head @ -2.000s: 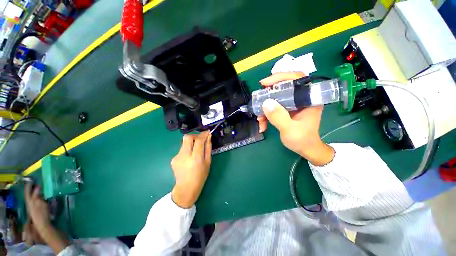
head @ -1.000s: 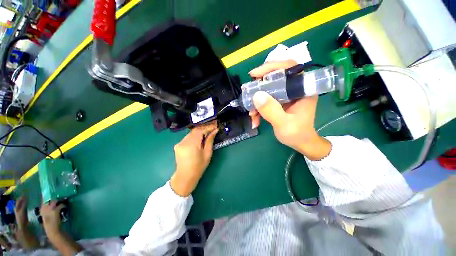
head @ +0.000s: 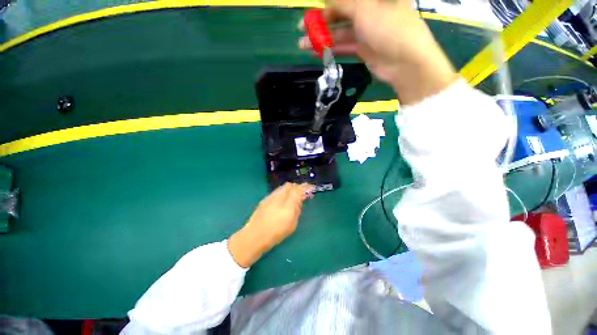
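Observation:
The black clamp fixture (head: 288, 98) stands upright on the green bench. Its toggle clamp (head: 325, 91) has a red handle (head: 317, 31), and its rod presses on a white pad (head: 309, 146). My right hand (head: 386, 42), slightly blurred, is at the red handle with fingers showing on both sides of it. My left hand (head: 278, 212) has its fingertips together at the near edge of the base plate (head: 324, 188); whether they pinch something is unclear. The syringe is not visible.
Crumpled white tissue (head: 365, 139) lies right of the fixture. A clear tube (head: 361, 226) loops beside my right sleeve. A blue box (head: 537, 134) and a red object (head: 550, 239) are at the right. A small black part (head: 65, 103) lies on the belt at the upper left.
My right hand has left the syringe position and moved up to the red handle. My left hand is now at the plate's near edge. The view has shifted; the controller no longer shows.

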